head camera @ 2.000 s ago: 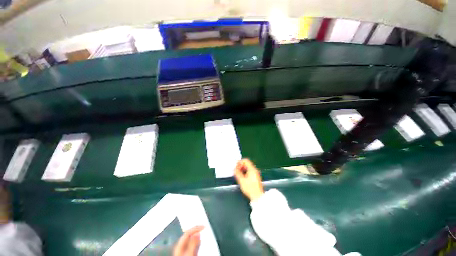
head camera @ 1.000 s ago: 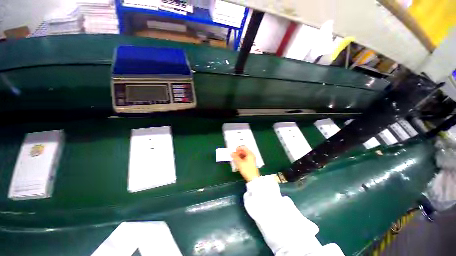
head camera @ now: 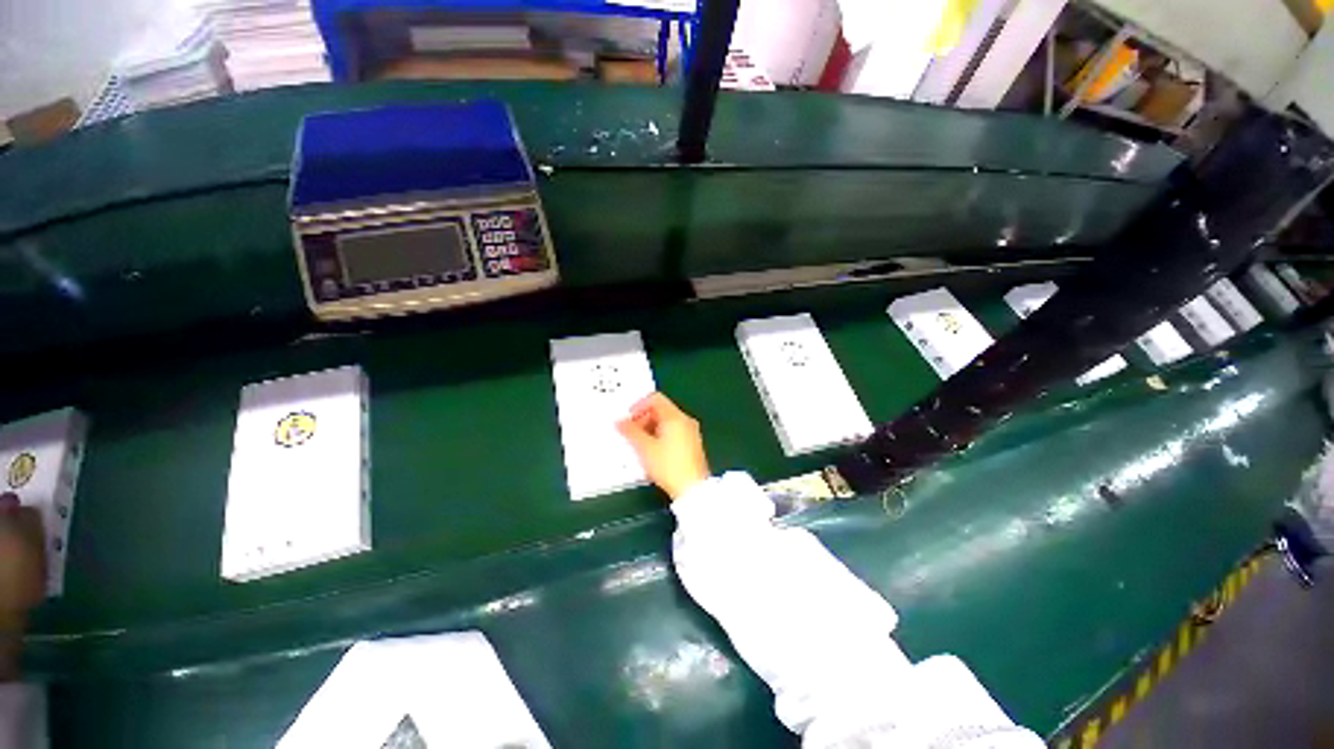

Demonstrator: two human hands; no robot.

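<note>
A white product box (head camera: 593, 439) with a faint round emblem lies on the dark green conveyor belt (head camera: 461, 439). My right hand (head camera: 669, 446), bare with a white sleeve, is over the right side of this box, thumb and fingertips close together. Whether it holds a small piece is too unclear to tell. My left hand is not in view. Folded white sheets (head camera: 417, 666) show at the bottom edge, over the shiny green worktop, cut off by the frame.
More white boxes (head camera: 296, 476) lie spaced along the belt. A blue-topped scale (head camera: 424, 256) stands behind it. A dark speckled post (head camera: 1083, 315) slants across the right. Another person's hand (head camera: 18, 563) is at the left edge, by a box.
The small white slip at my right fingertips a second ago no longer shows. My right hand sits slightly further left, now over another box. My left hand, seen two seconds ago, is out of view.
</note>
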